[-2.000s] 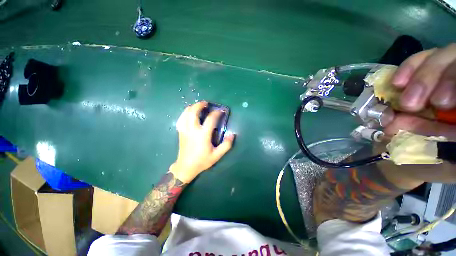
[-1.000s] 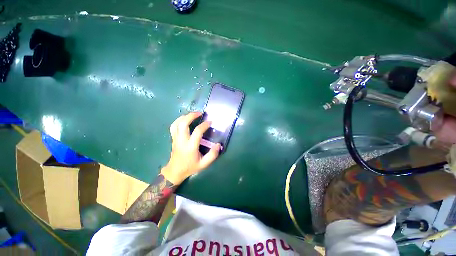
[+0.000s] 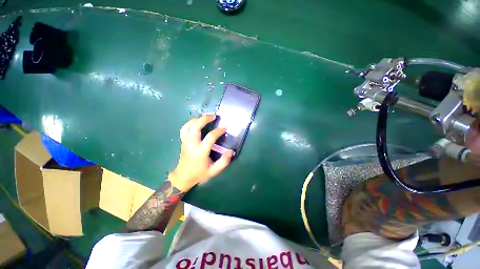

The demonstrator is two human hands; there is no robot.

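A smartphone with a dark edge and a bright glare on its screen lies on the green surface. My left hand is on its lower part, thumb and fingers spread over the lower screen and edges. The silvery screwdriver nose hangs at the right, with a black hose looping from it. My right hand shows only as a sliver at the right edge by the tool; its fingers and grip are cut off. My right forearm lies below the tool.
Black parts lie at the upper left. A blue-and-white speckled round unit is cut off at the top edge. Open cardboard boxes and blue plastic are at the lower left. A shiny grey sheet lies beneath my right forearm.
My left hand has moved down off the phone's upper part, uncovering its screen. The tool and my right hand have shifted right, the hand now mostly out of view.
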